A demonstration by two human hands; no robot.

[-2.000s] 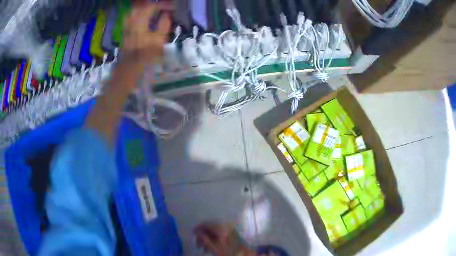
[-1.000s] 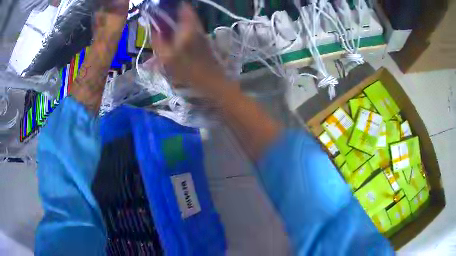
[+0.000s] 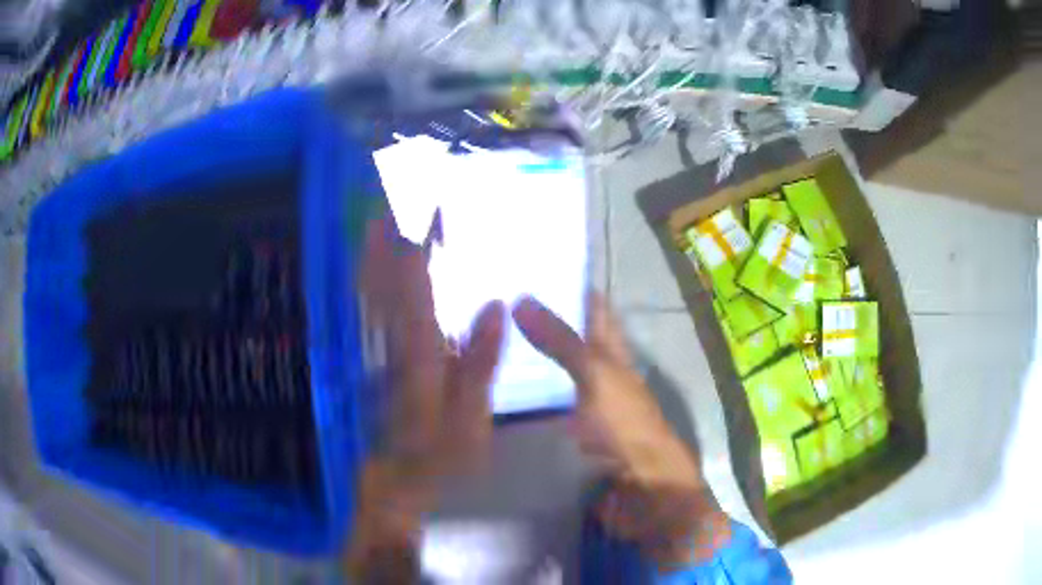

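A smartphone (image 3: 520, 246) with a glowing white screen is in front of me, between the blue tote and the battery carton. My left hand (image 3: 417, 354), blurred, holds its left side. My right hand (image 3: 628, 429) holds its lower right side, with the thumb over the lower screen. A second bright white patch shows behind the phone's upper left; I cannot tell what it is. The blue plastic tote (image 3: 331, 343) holds rows of dark phones on edge. The cardboard battery carton (image 3: 905, 394) on the floor holds many lime-green phone batteries (image 3: 846, 331).
The ageing rack's connector strip (image 3: 731, 80) with bunched white charging cables (image 3: 657, 114) runs across the top. Phones with coloured screens (image 3: 137, 46) stand at the upper left. A large brown carton (image 3: 971, 143) is at the upper right. Pale floor tiles (image 3: 971, 263) lie beside the battery carton.
Both hands have come down from the rack and now hold a phone with a lit white screen. The view has shifted, so the tote shows more fully at the left.
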